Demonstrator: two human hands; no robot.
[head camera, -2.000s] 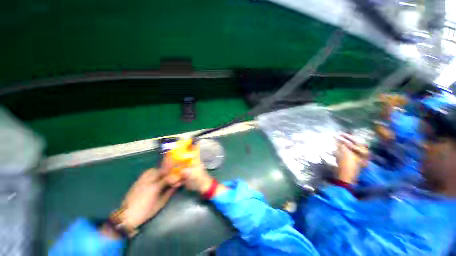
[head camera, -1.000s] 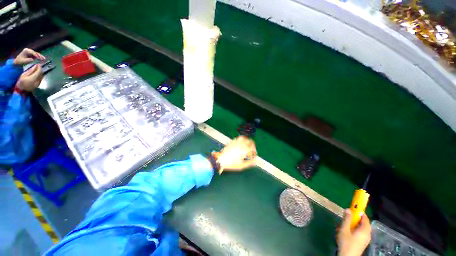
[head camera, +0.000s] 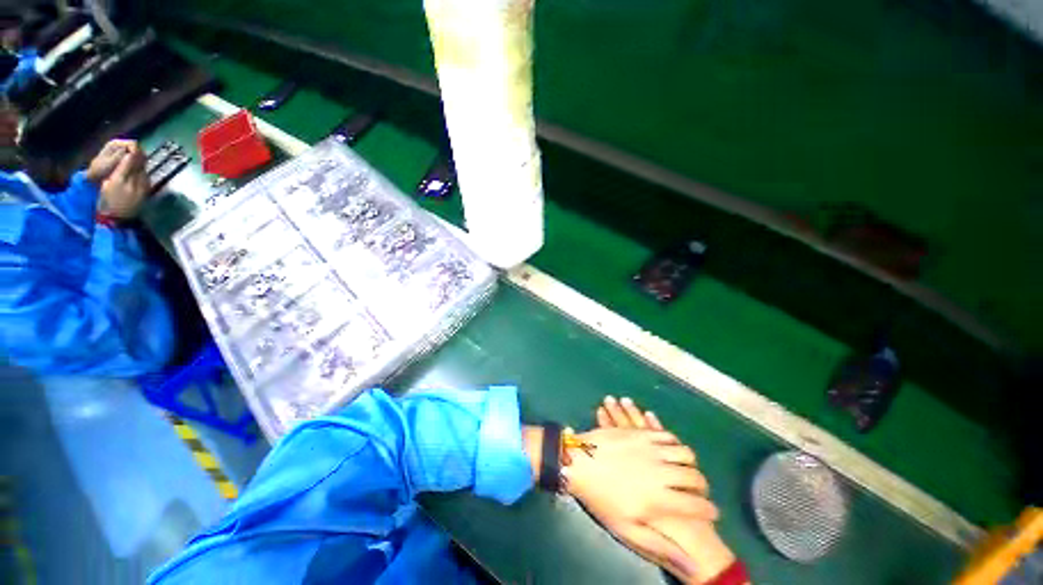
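Note:
My left hand, with a dark band and a bracelet at the wrist, lies across my right hand, low on the bench. Only the fingertips and the wrist side of my right hand show, with a red band at the wrist. No held thing is visible, but the palms are hidden. The yellow-orange electric screwdriver is cut off at the lower right edge, away from both hands. The round speckled screw dish lies flat on the bench to the right of my hands.
Stacked clear blister trays with silvery parts lie on the left. A whitish cylinder stands at the pale rail. Black phone units sit on the green belt. A red bin and a person in blue are at far left.
My right hand has let go of the screwdriver and come over to my left hand; the two now overlap. The view has shifted, and the belt units and dish appear farther right.

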